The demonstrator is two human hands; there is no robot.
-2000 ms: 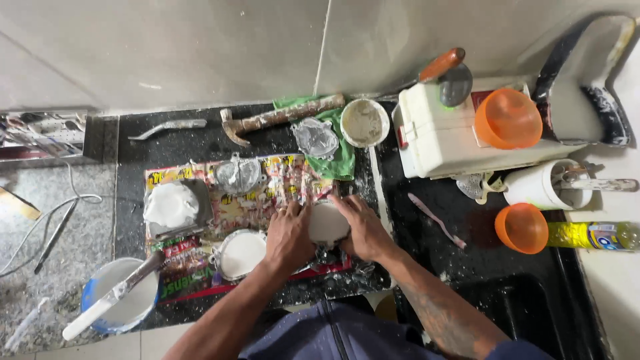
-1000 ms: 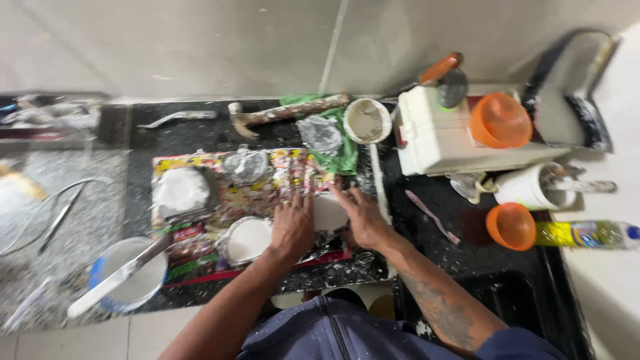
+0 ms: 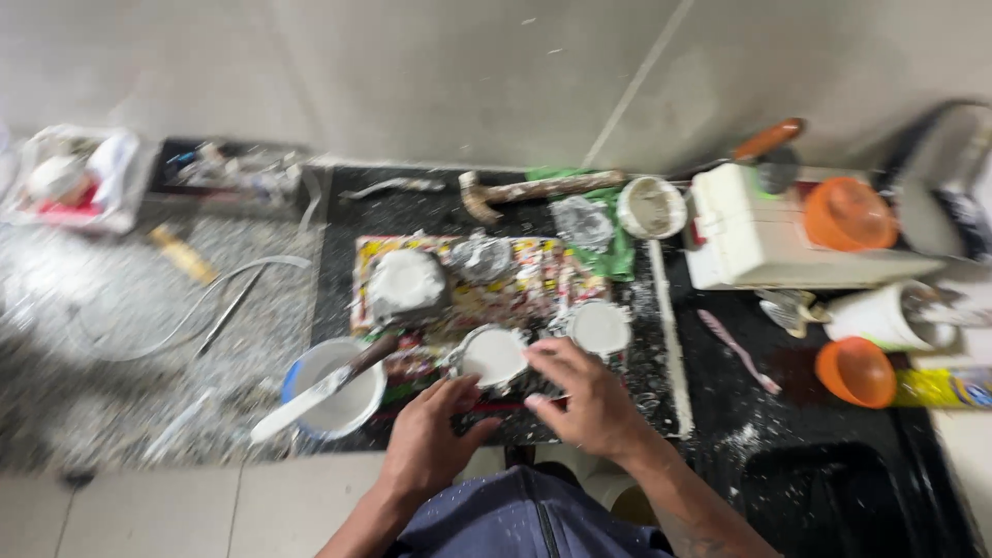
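A round white plaster piece in a metal rim (image 3: 493,356) lies at the front of the plaster-spattered printed sheet (image 3: 519,298). At its lower left edge my left hand (image 3: 438,422) is spread, and at its right edge is my right hand (image 3: 585,395). Both hold nothing; whether the fingertips touch the rim is unclear. A second round white piece (image 3: 598,327) lies just beyond my right hand. A white mound on a grey block (image 3: 408,283) sits at the sheet's left, with a clear, plaster-smeared piece (image 3: 482,257) beside it. A spatula (image 3: 325,391) rests across a white tub (image 3: 341,422).
Behind the sheet lie a hammer (image 3: 535,188), a green cloth (image 3: 620,263) and a plaster-coated bowl (image 3: 651,208). To the right are a cream box (image 3: 744,232), orange bowls (image 3: 855,372), a pink toothbrush (image 3: 738,351) and a sink (image 3: 825,496). A cable (image 3: 194,310) crosses the left counter.
Both hands have come away from the right-hand round piece and moved left to the other round piece. The view has shifted to the left.
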